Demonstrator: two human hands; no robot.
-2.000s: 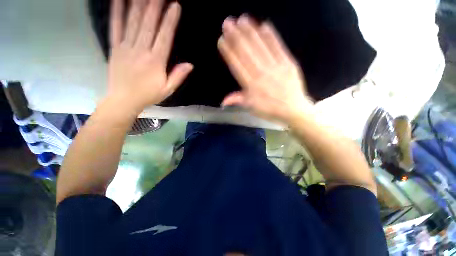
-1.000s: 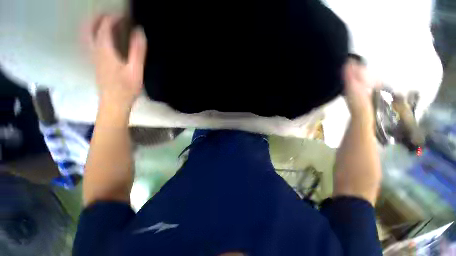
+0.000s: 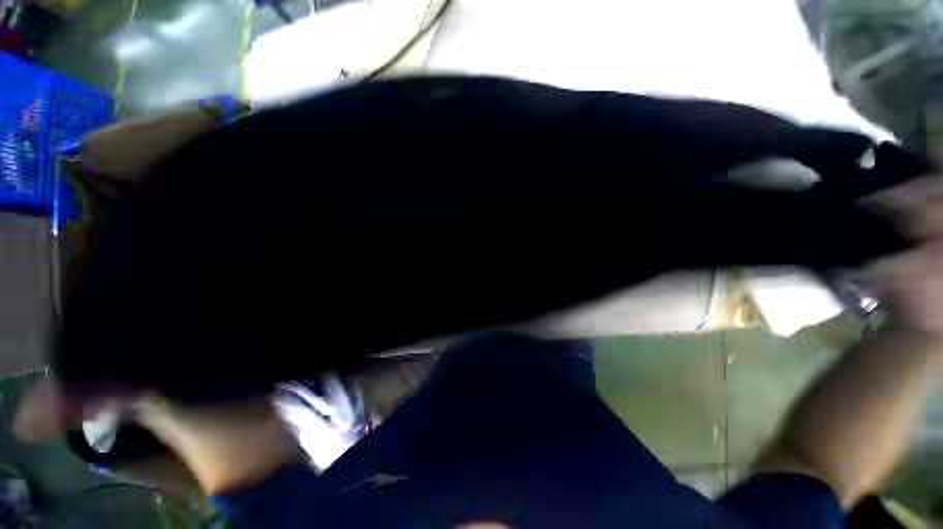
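The black garment (image 3: pixel 445 217) is stretched sideways in front of me, lifted over the white padded ironing table (image 3: pixel 631 52). My left hand (image 3: pixel 78 413) is blurred and grips the garment's lower left end. My right hand (image 3: pixel 910 253) is blurred at the right edge and holds the garment's other end. A small part of the iron (image 3: pixel 860 294) seems to show below the garment near my right hand. The garment hides most of the table.
A blue crate (image 3: pixel 31 134) stands at the far left with a cardboard box (image 3: pixel 26 294) below it. White hangers (image 3: pixel 323 413) show under the table's near edge. A dark cord (image 3: pixel 414 41) crosses the table's back. The green floor (image 3: pixel 662 398) shows below.
The garment has gone from lying on the table to being held up and stretched wide. My hands have moved far apart, the left one outward and down. The view has shifted left.
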